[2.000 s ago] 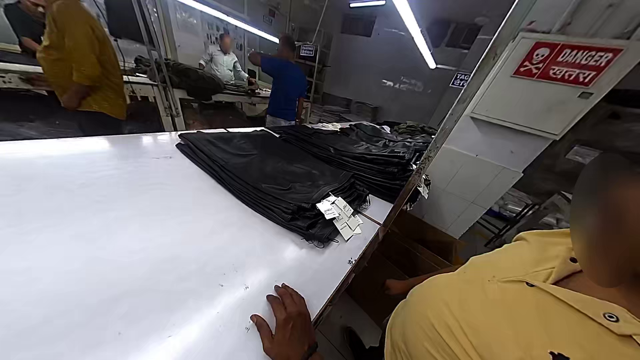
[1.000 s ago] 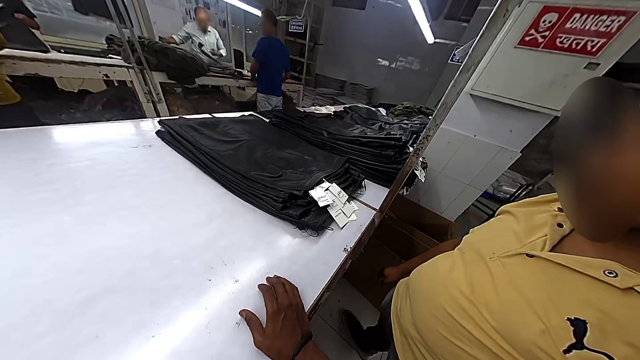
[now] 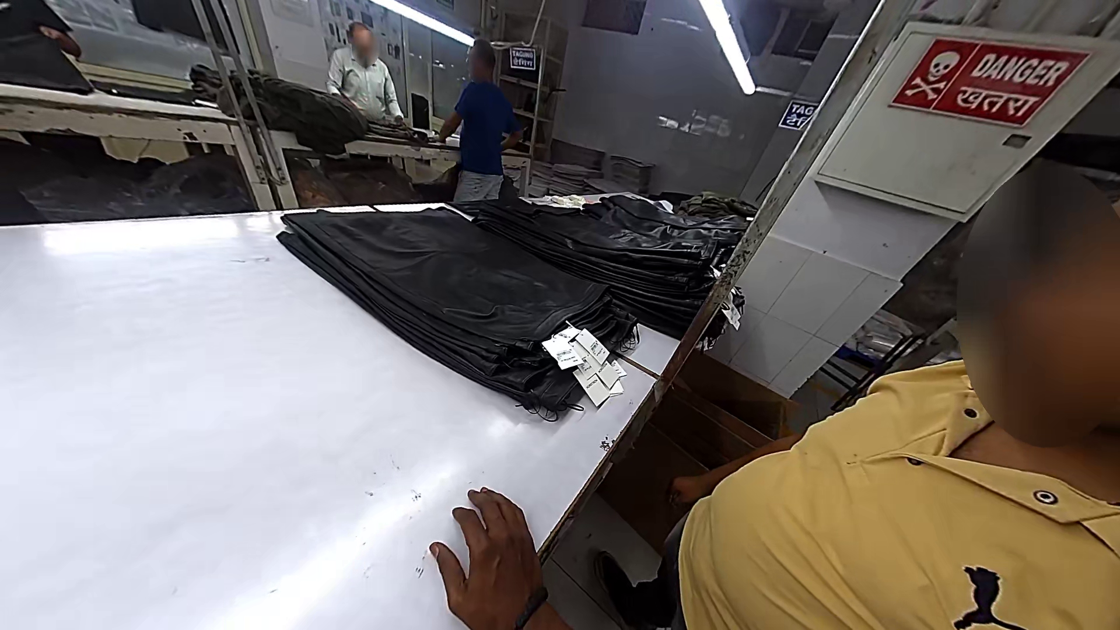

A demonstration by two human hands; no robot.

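My right hand (image 3: 494,564) rests palm down near the edge of the white table (image 3: 219,376), fingers spread and holding nothing, with a dark band at the wrist. My left hand is not in view. Beyond my right hand lies a stack of folded black garments (image 3: 437,289), its near end frayed with loose threads. White paper tags (image 3: 588,360) hang from that end onto the tabletop. Behind it to the right, a second pile of black garments (image 3: 612,254) reaches the table's edge, also with tags.
Close on the right stands a person in a yellow shirt (image 3: 831,516), one arm lowered beside the table edge. A metal post (image 3: 744,254) slants past that edge, near cardboard boxes (image 3: 700,437). Two people work at a far table with a dark green bundle (image 3: 306,114).
The far person in blue has lowered a raised arm. The person in mustard at the left has gone out of view. My right hand stays on the table with nothing in it.
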